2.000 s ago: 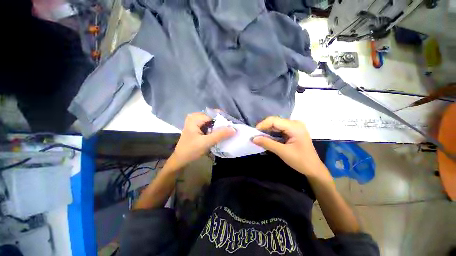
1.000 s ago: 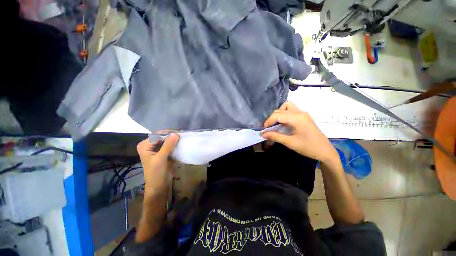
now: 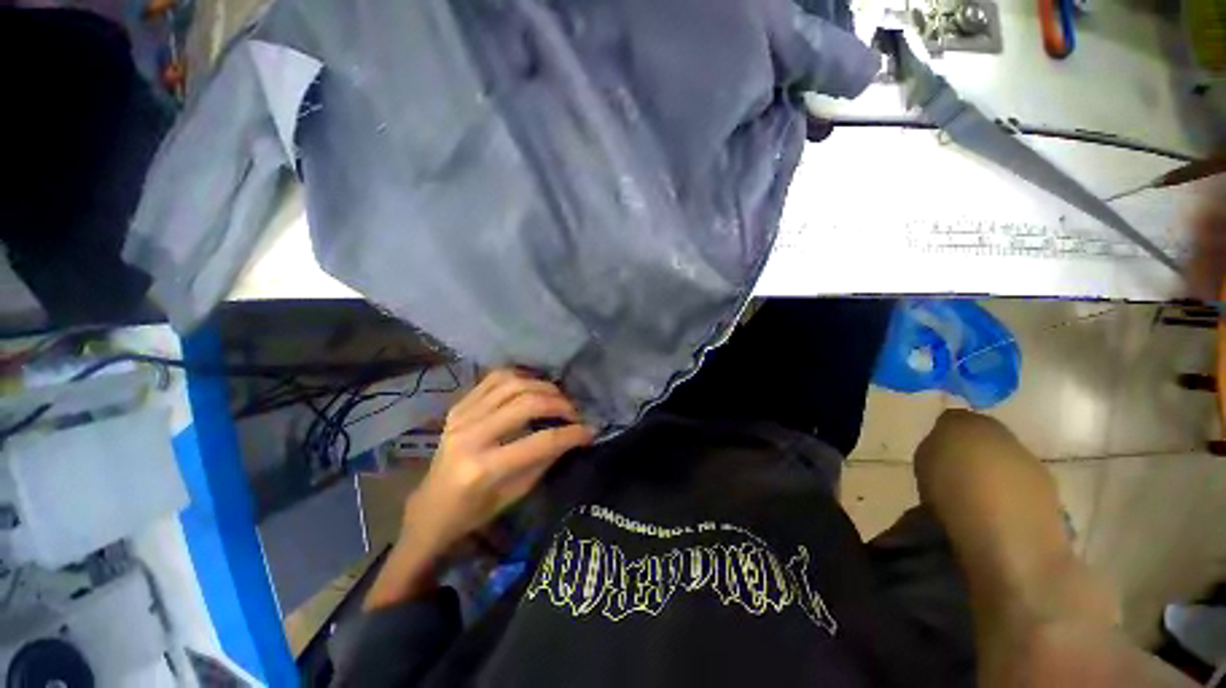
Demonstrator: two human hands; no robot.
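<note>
The grey garment (image 3: 538,175) lies over the table and hangs over its front edge towards my lap. My left hand (image 3: 504,437) pinches its lower edge. The white inner side does not show there now. A dark-grey binding tape (image 3: 1002,155) runs from the machine plate to the right edge. A blurred, skin-coloured shape at the far right edge, by the tape, looks like my right hand (image 3: 1206,249); it is cut off and its grip is unclear. My bare right arm shows at lower right.
The white table (image 3: 861,222) has ruler marks. The metal machine plate (image 3: 961,24) and an orange-and-blue tool (image 3: 1058,27) are at the top right. A blue plastic bag (image 3: 948,352) is below the table. Cables (image 3: 336,403) hang at left, beside a blue-edged surface (image 3: 229,524).
My right hand has let go of the garment and moved away to the right. My left hand has moved right, and the garment hangs lower. The view has shifted, with the table higher in the picture.
</note>
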